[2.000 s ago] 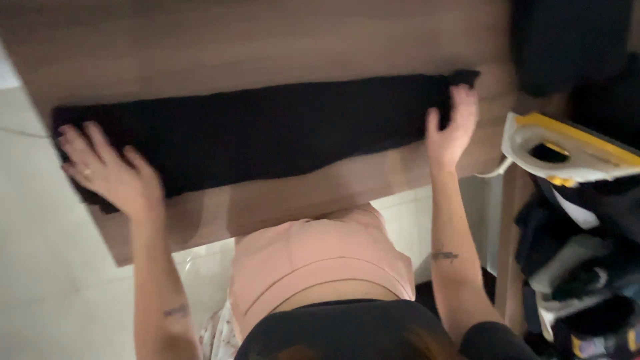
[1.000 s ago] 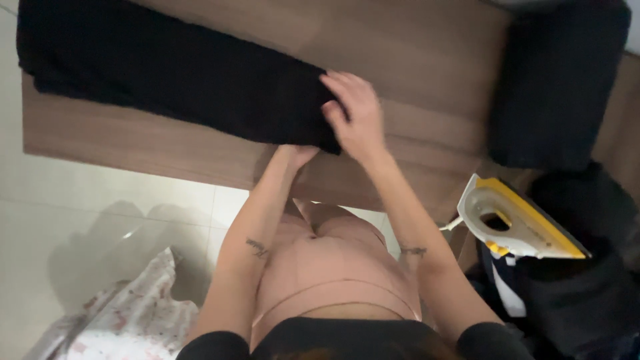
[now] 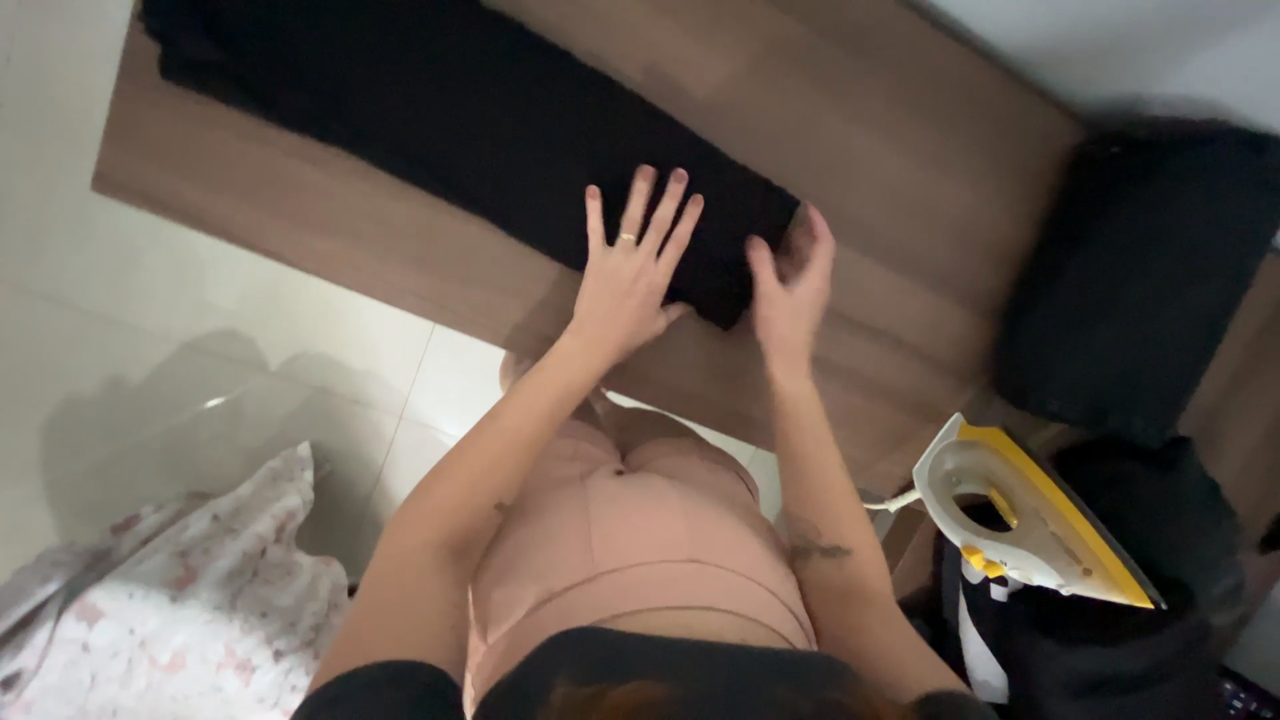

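Observation:
A long strip of folded black cloth [image 3: 430, 120] lies slantwise over a wood-grain tabletop [image 3: 880, 230]. My left hand [image 3: 630, 270] rests flat on the cloth near its right end, fingers spread, a ring on one finger. At that end's edge is my right hand [image 3: 795, 280], thumb and fingers apart and slightly blurred; whether it pinches the cloth I cannot tell. A white and yellow clothes iron [image 3: 1020, 520] is at the lower right, beyond my right forearm.
Another folded black cloth [image 3: 1130, 280] lies at the table's right end. Dark clothes [image 3: 1130, 640] are heaped around the iron. A white patterned fabric [image 3: 210, 610] is at the lower left, over the tiled floor [image 3: 300, 330].
My left hand has moved from the table's front edge onto the cloth. Two seconds ago my hands were far apart, at opposite ends of the cloth. The view has shifted.

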